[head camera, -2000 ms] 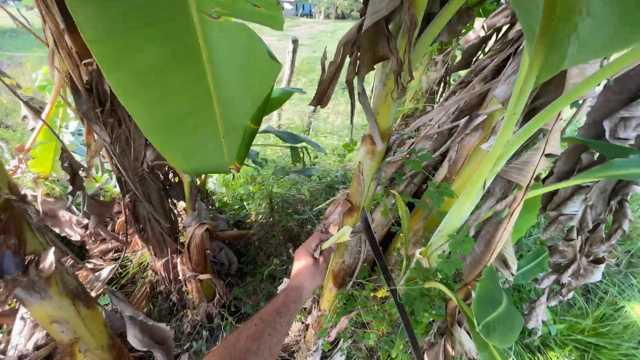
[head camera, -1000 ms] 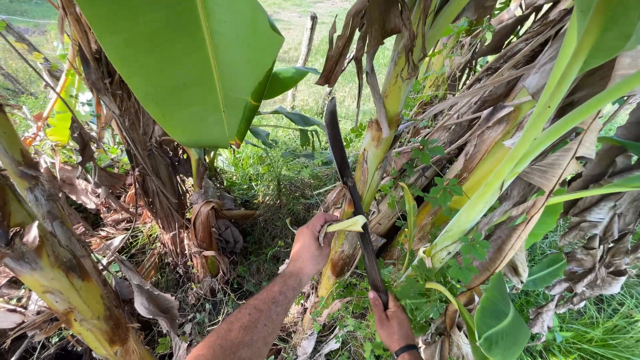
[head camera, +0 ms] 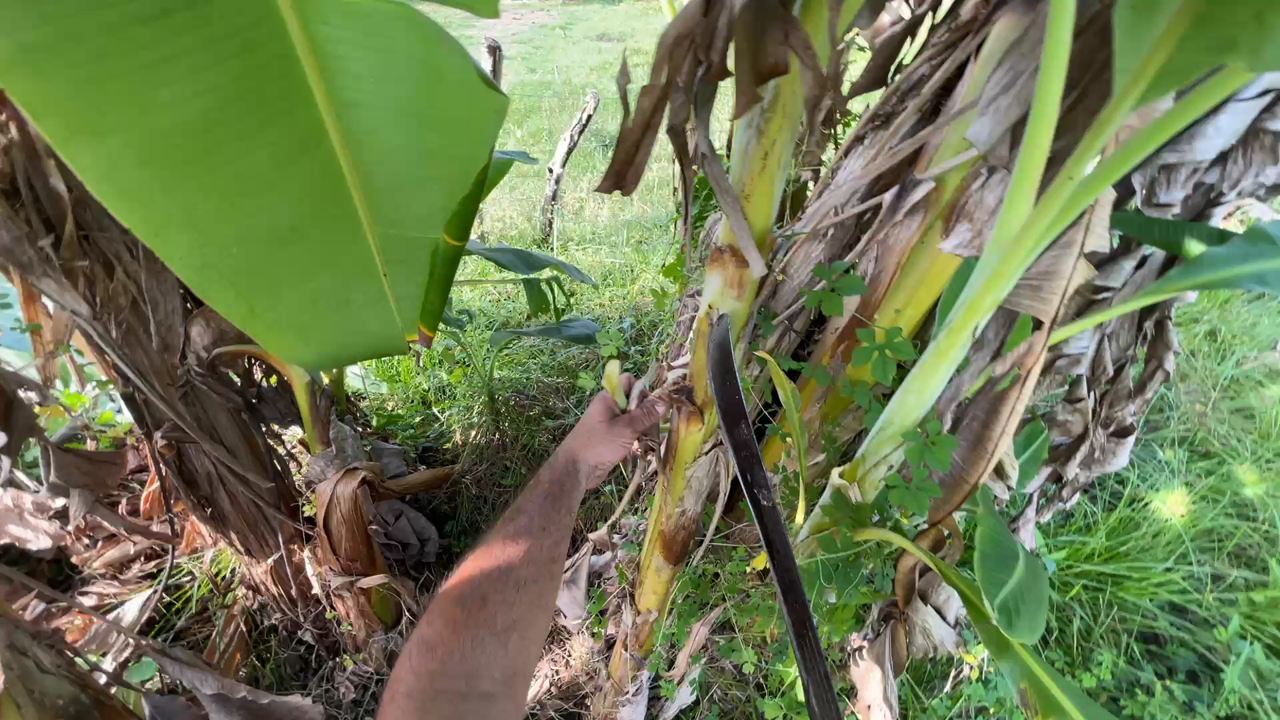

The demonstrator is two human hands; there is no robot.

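My left hand [head camera: 608, 432] is closed on a strip of plant sheath [head camera: 613, 384] and dry fibres, right beside a slim yellow-green banana pseudostem [head camera: 680, 480]. A long dark machete blade [head camera: 765, 500] rises from the bottom edge, its tip upright in front of that stem, just right of my left hand. The machete's handle and my right hand are below the frame and hidden. Brown dry leaves [head camera: 690, 90] hang from the upper part of the stem.
A broad green banana leaf [head camera: 230, 170] covers the upper left, before a thick husk-covered trunk [head camera: 170, 350]. Leaning stems with dry leaves [head camera: 860, 230] and a pale green stalk [head camera: 960, 330] stand at right. Behind are wooden posts [head camera: 565, 165] and grass [head camera: 1180, 570].
My right hand, seen on the machete a second ago, has dropped out of view, and the blade sits lower. My left hand has moved in against the stem.
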